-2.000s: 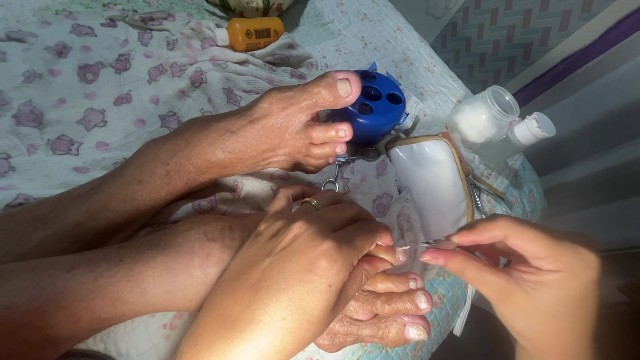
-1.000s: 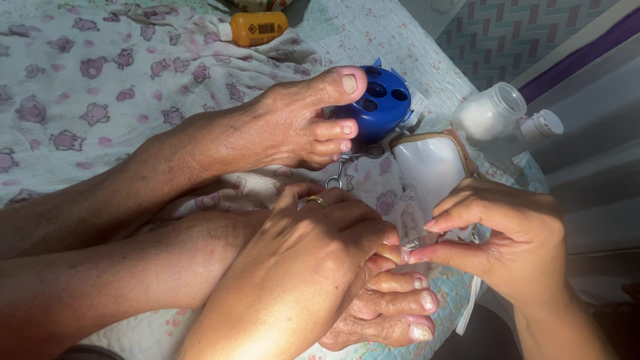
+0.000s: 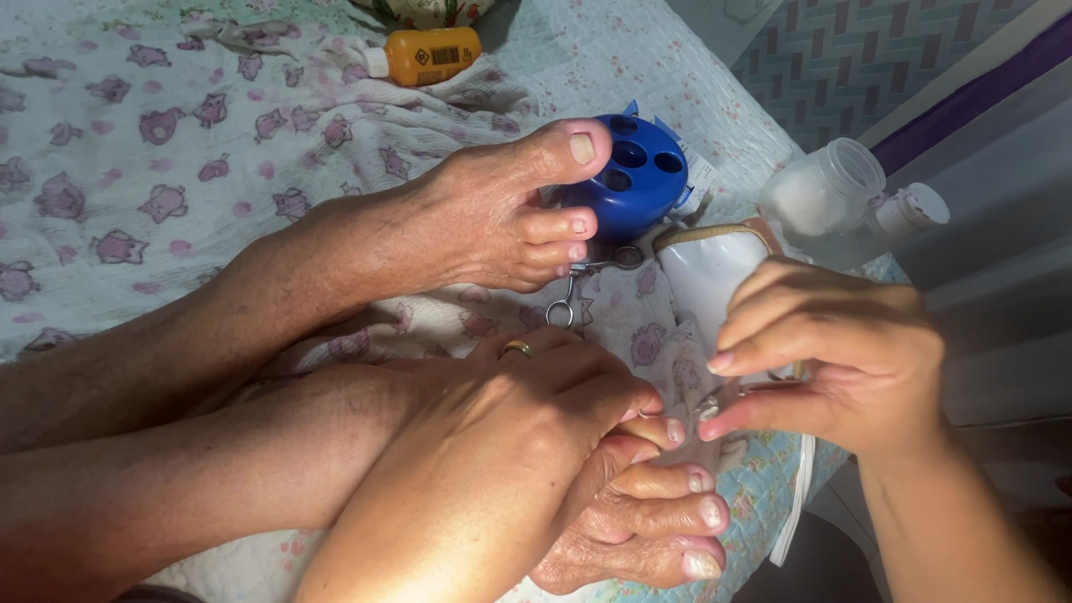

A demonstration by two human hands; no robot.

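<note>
My left hand [image 3: 536,410], with a gold-coloured ring, lies over a person's nearer foot [image 3: 620,523] and grips its small toe between thumb and fingers. Just right of that toe, my right hand [image 3: 829,360] pinches a small metal tool [image 3: 710,406] between thumb and fingertips. The tool's exact kind cannot be told; a short gap separates its whitish tip from the toenail. The other foot [image 3: 486,209] rests on a printed cloth [image 3: 167,142]. Metal scissors [image 3: 571,289] lie partly under its toes.
A blue holder with several holes [image 3: 636,184] stands beside the big toe. A white zipped pouch [image 3: 708,268] is behind my right hand. A clear jar with white contents [image 3: 821,188] and a small white-capped bottle [image 3: 913,209] stand at the bed edge. An orange bottle [image 3: 431,57] lies at the top.
My right hand has drawn the tool slightly right, away from the toe it was at in the earlier frames. My left hand keeps its grip on the toe.
</note>
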